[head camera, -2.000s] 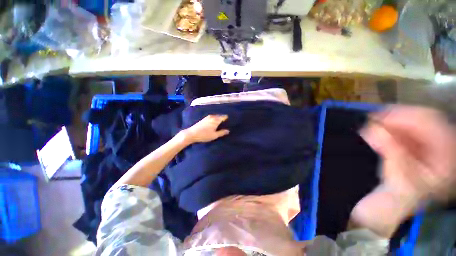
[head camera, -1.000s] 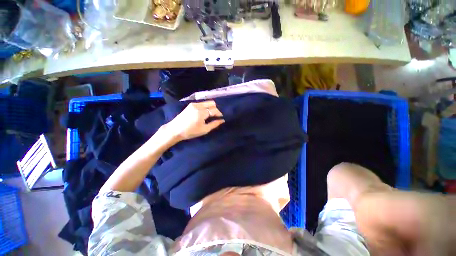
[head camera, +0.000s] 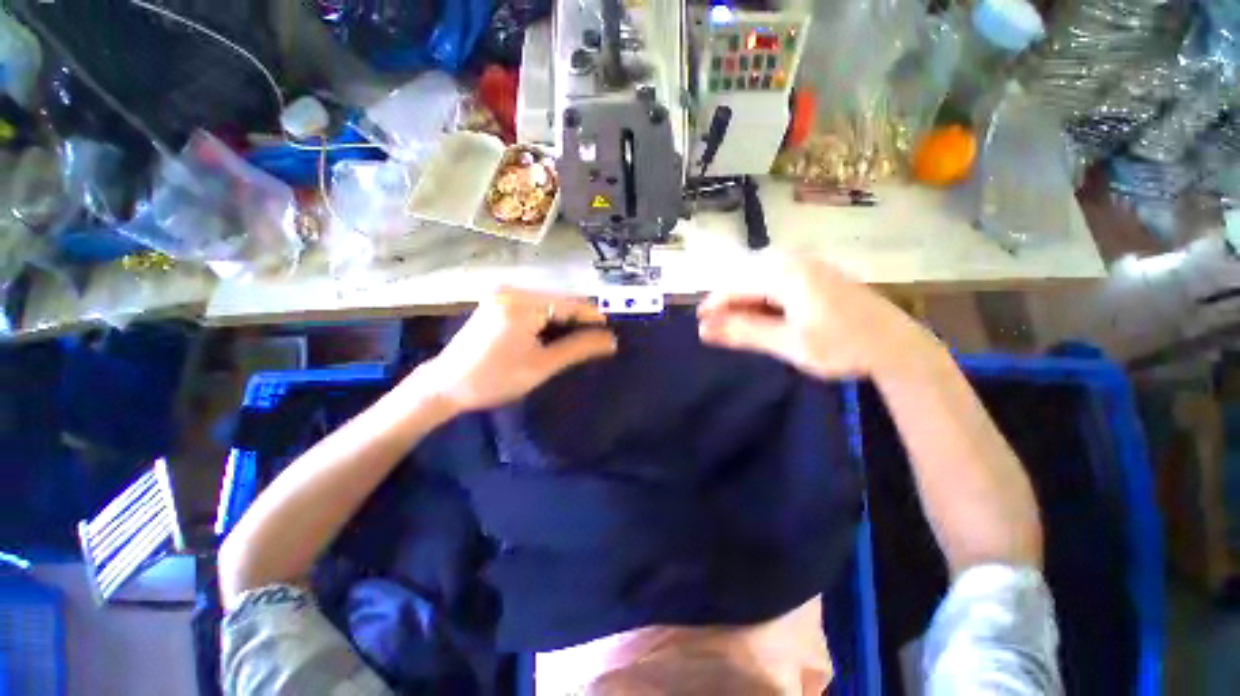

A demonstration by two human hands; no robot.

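Note:
The dark garment [head camera: 666, 503] lies over my lap and reaches up to the table edge under the button-sewing machine [head camera: 622, 163]. My left hand [head camera: 524, 347] is on the garment's upper edge, left of the button clamp [head camera: 630, 297], with thumb and fingers pinching cloth. My right hand [head camera: 802, 320] is right of the clamp with its fingertips on the garment's upper edge. The cloth edge meets the small white plate below the machine head. Whether a button sits in the clamp is too small to tell. The pink apron [head camera: 707, 655] shows below the garment.
The button tray [head camera: 521, 188] is left of the head. A control panel [head camera: 745, 75], a black-handled lever [head camera: 755, 215], an orange [head camera: 945, 155] and plastic bags are on the right. Blue crates flank my lap: the left crate [head camera: 242, 449] and the right crate [head camera: 1135, 476].
My right hand has come from the far right to the garment by the clamp. My left hand and the garment have moved up to the machine. The view has tilted up.

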